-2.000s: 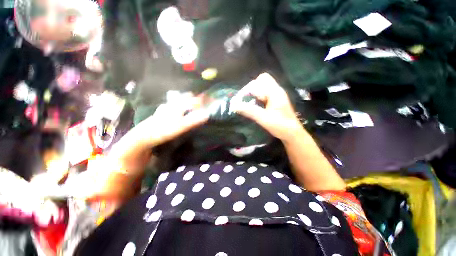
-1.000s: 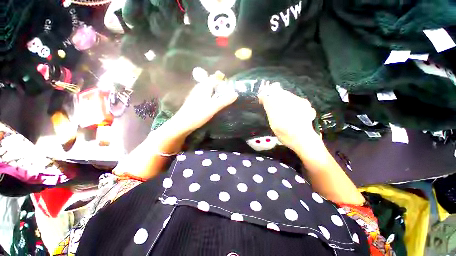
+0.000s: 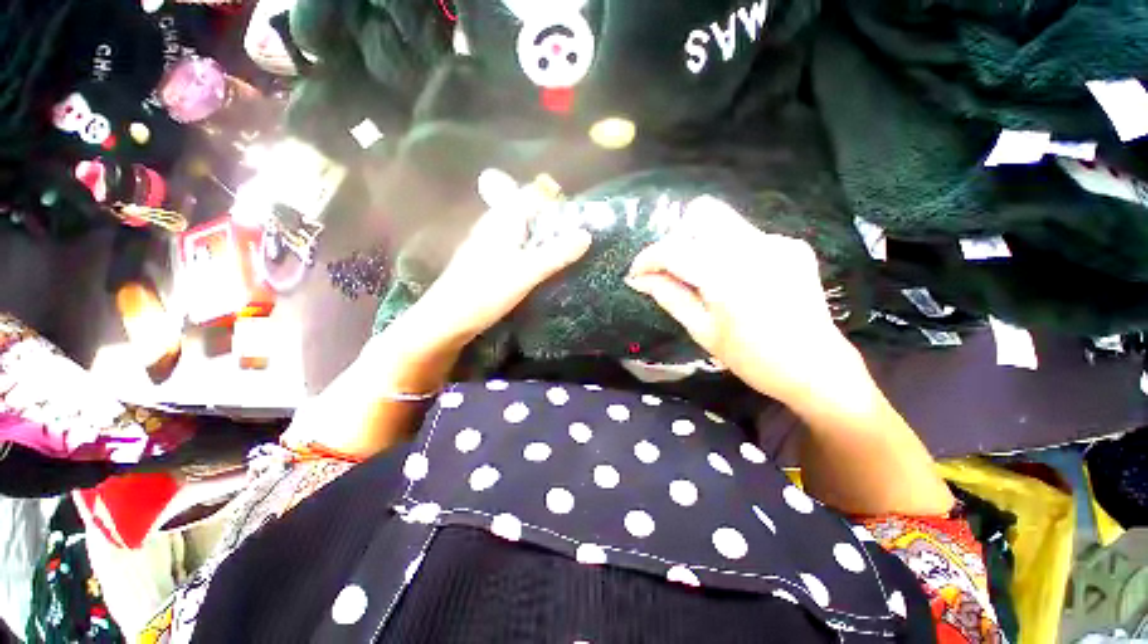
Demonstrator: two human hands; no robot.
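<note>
A deep green plush garment (image 3: 554, 308) lies gathered on the table edge against my polka-dot apron. White raised lettering shows on it between my hands, partly covered by my fingers. My left hand (image 3: 523, 245) holds the cloth at the left end of the lettering. My right hand (image 3: 724, 271) is at the right end, thumb and fingertips close together over the cloth; glare hides whether it pinches anything. A snowman appliqué (image 3: 555, 50) and a yellow spot (image 3: 613, 132) show on the green cloth beyond my hands.
More green garments (image 3: 919, 164) with white labels (image 3: 1017, 147) fill the right side. At left are a red-and-white box (image 3: 220, 268), a pile of small dark beads (image 3: 360, 273) and a pink round thing (image 3: 193, 88). A yellow-edged bag (image 3: 1039, 528) is at lower right.
Since one second ago, my right hand has turned and its thumb has come down toward me over the cloth. The white appliqué near my apron is now mostly hidden. My left hand has hardly moved.
</note>
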